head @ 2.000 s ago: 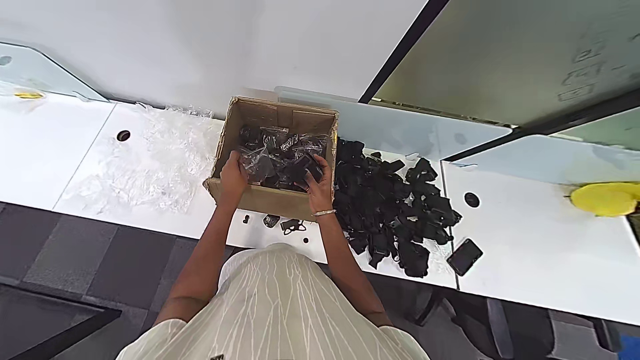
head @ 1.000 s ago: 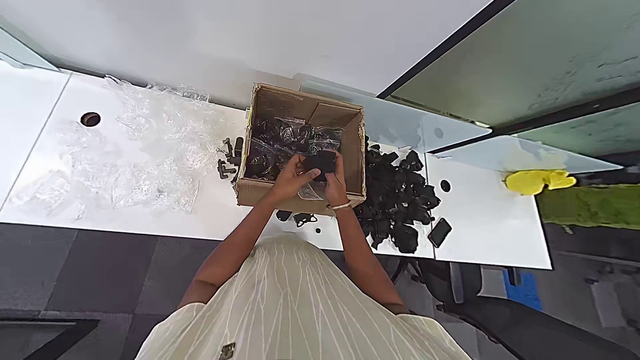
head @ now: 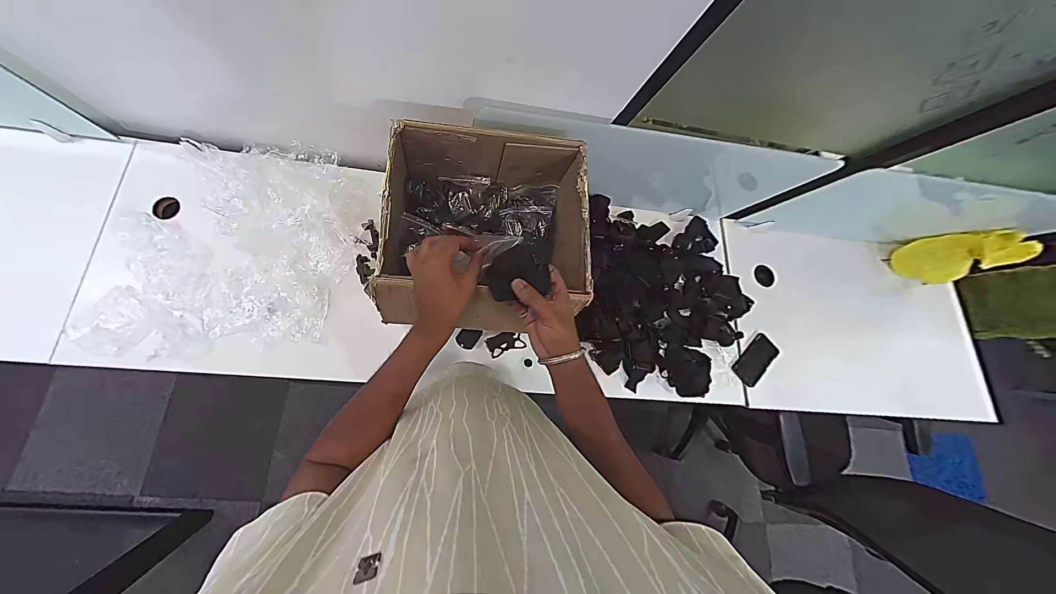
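Over the near wall of an open cardboard box (head: 478, 307), my right hand (head: 544, 309) grips a black item (head: 516, 268), thumb on top; its exact kind cannot be told. My left hand (head: 445, 272) pinches the edge of a clear plastic bag (head: 497, 245) that lies against the black item. Inside the box are several clear zip bags (head: 466, 198) holding black items. To the right of the box, a heap of black items (head: 660, 289) is spread on the white table.
Crumpled clear plastic bags (head: 272, 247) cover the table's left part. Small black parts (head: 367, 247) lie beside the box, others (head: 503, 343) before it. A dark phone-like slab (head: 755, 360) and a yellow cloth-like thing (head: 957, 254) are at right. Glass panels (head: 660, 165) stand behind.
Both hands were lower inside the box among the bags; now they are at its near wall with a black item held. My left hand has moved from that item to the clear bag's edge.
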